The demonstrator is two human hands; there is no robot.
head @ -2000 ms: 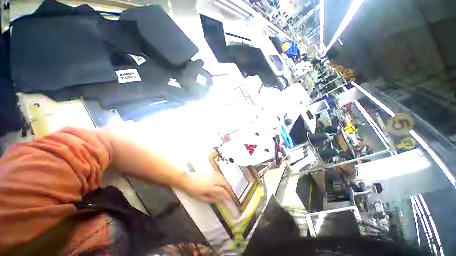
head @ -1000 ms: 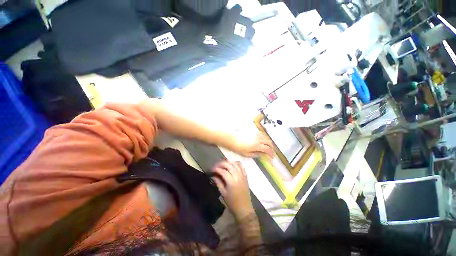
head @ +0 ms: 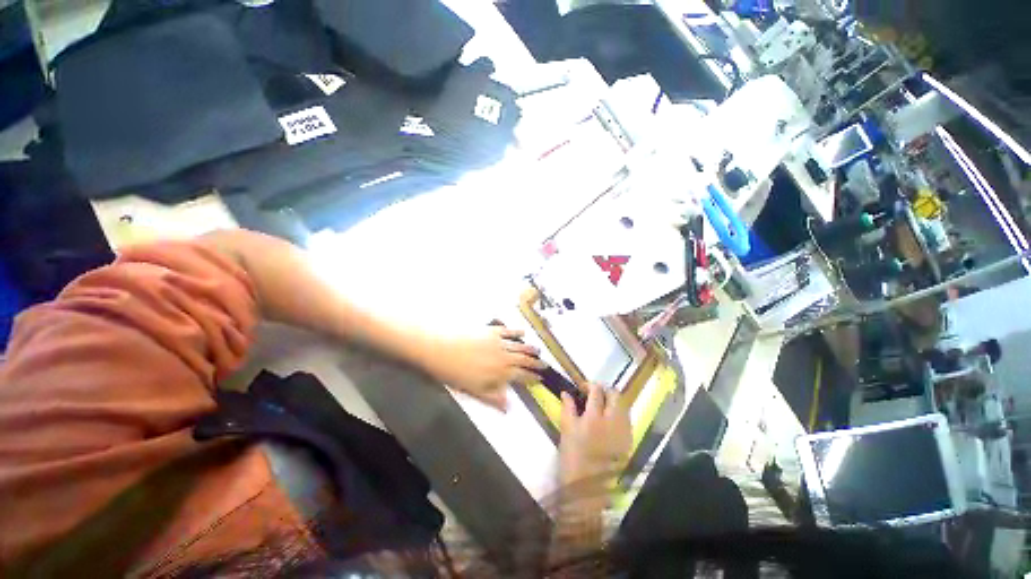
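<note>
A narrow black fabric piece (head: 556,382) lies across the near side of the brown clamp frame (head: 531,311), over the yellow template edge (head: 652,405). My left hand (head: 481,362) holds its left part, palm down. My right hand (head: 594,435) comes up from the bottom edge and pinches its right end. The fabric between the hands is partly hidden by fingers. The white machine head (head: 633,255) with a red mark is just beyond the frame. The needle area is too small to tell.
Black panels (head: 158,102) with white labels (head: 308,124) are piled at the upper left. A blue loop (head: 726,221) and red-black handles (head: 703,266) are by the head. A pale-framed screen (head: 882,469) stands right. Black cloth (head: 684,503) lies at the near edge.
My right hand has come in from the bottom, first empty near the lap, now at the clamp frame. The narrow black fabric is now between both hands. The whole view has shifted.
</note>
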